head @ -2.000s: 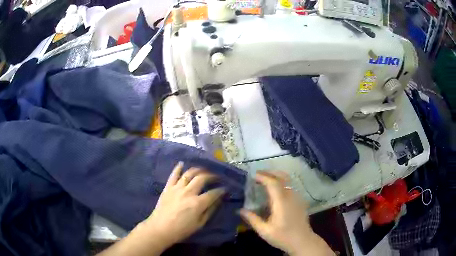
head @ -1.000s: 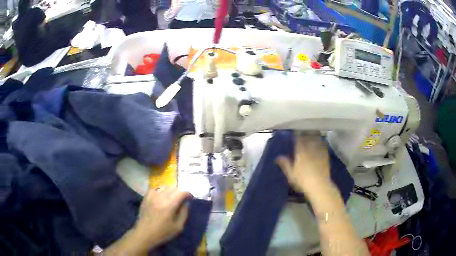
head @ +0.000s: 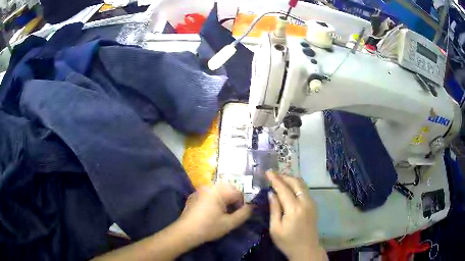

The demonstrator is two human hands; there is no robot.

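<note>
The navy garment body (head: 122, 148) lies in a large heap at the left, one sleeve or leg end running towards my hands. My left hand (head: 216, 209) pinches navy cloth just in front of the needle plate. My right hand (head: 293, 214) is beside it, fingertips on a dark navy cloth piece (head: 261, 199). Whether this is a separate band is hard to tell, as my fingers cover much of it. The presser foot (head: 261, 137) is just beyond my fingers, with no cloth seen under it. The white sewing machine (head: 357, 66) stands behind and to the right.
A stack of cut navy bands (head: 359, 158) lies under the machine arm at right. A machine lamp (head: 222, 57) hangs left of the head. Yellow-orange taped sheets (head: 201, 155) are left of the needle. Red cloth (head: 405, 247) is at the lower right. A control panel (head: 420, 56) sits on top.
My right hand has left the band stack and come to the cloth before the needle. My left hand has moved in beside it. The view has shifted, so the machine sits further right.
</note>
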